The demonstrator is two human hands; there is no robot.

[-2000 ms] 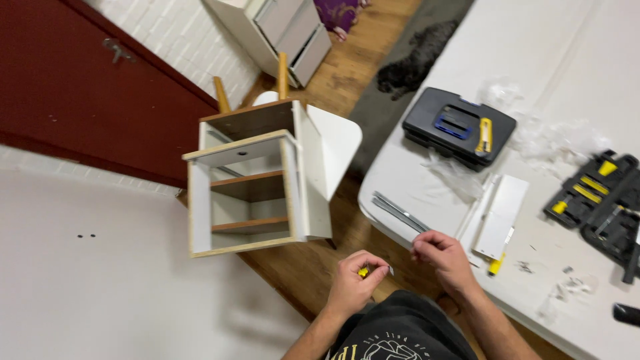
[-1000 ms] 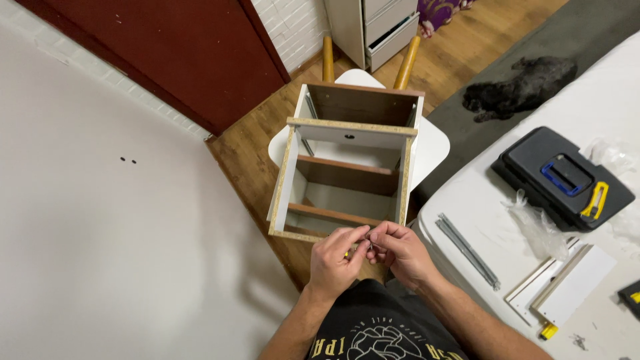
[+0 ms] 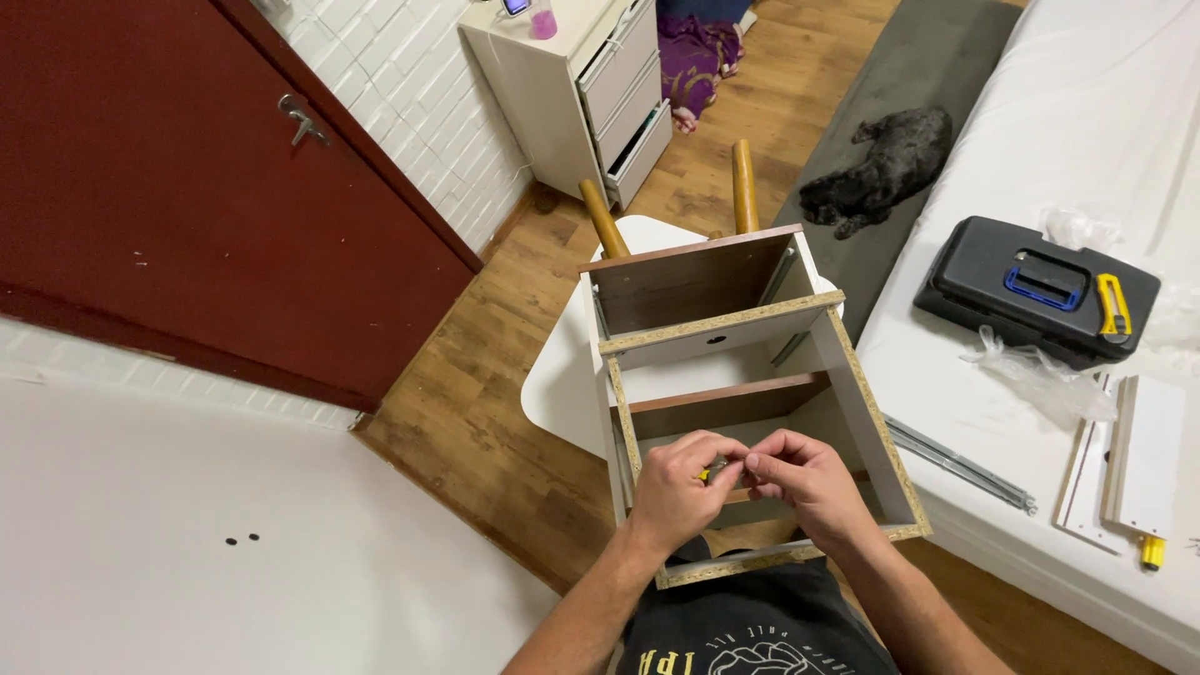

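Note:
Both my hands meet over the near part of a small white and brown chipboard cabinet [image 3: 787,244], which has wooden legs [image 3: 743,187] at its far end. A loose drawer frame with raw chipboard edges [image 3: 872,422] lies on it. My left hand [image 3: 684,483] is closed on a small tool with a yellow part [image 3: 705,475], mostly hidden by the fingers. The fingertips of my right hand [image 3: 811,483] pinch something tiny against the left fingertips; what it is cannot be told. Metal drawer rails [image 3: 961,464] lie to the right on the white-covered surface.
A black toolbox [image 3: 994,281] with a yellow utility knife [image 3: 1114,305], plastic bags [image 3: 1041,375] and white boards [image 3: 1148,450] lie at right. A white stool or chair seat [image 3: 562,375] is under the cabinet. Beyond are a black dog [image 3: 886,169], a drawer unit [image 3: 534,94] and a red door [image 3: 187,187].
Two seconds ago my hands were apart, the right one near the metal rails; now they are together over the drawer frame. The view has shifted.

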